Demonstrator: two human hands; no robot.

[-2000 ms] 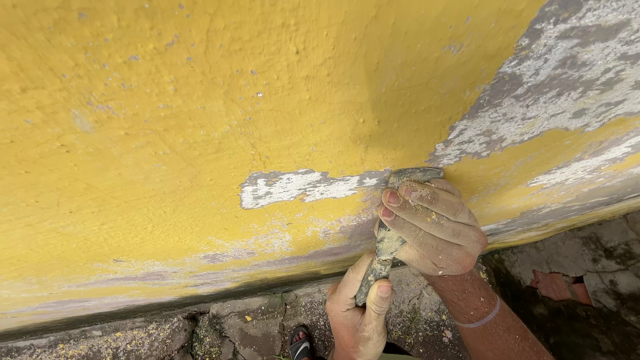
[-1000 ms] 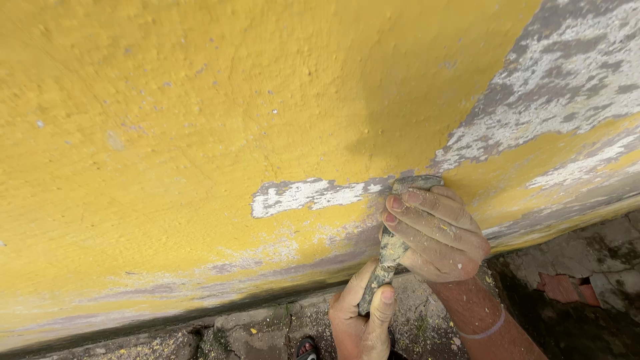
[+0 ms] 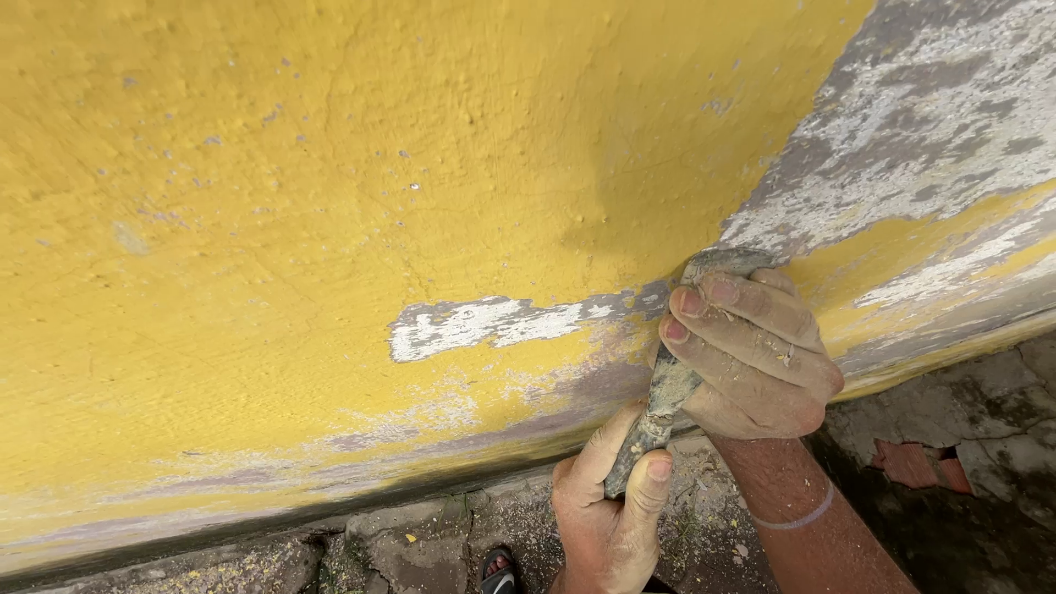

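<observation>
A worn hand scraper (image 3: 675,384), crusted with paint and dust, lies against a yellow painted wall (image 3: 330,206). My left hand (image 3: 610,503) grips its handle at the lower end. My right hand (image 3: 747,355), dusty with paint flecks on it, is wrapped over the blade near the top, and the curved blade end shows above the fingers. Left of the blade, a patch of bare white and grey plaster (image 3: 495,320) shows through the paint. A larger stripped area (image 3: 932,124) spreads at the upper right. The fingers hide part of the blade.
Along the wall's foot runs cracked concrete ground (image 3: 412,553), scattered with paint chips. A sandalled foot (image 3: 499,569) stands at the bottom. Broken red brick (image 3: 907,464) shows in a hole in the paving at the right.
Both hands keep their hold on the scraper, with the blade still at nearly the same part of the wall. No other clear change shows.
</observation>
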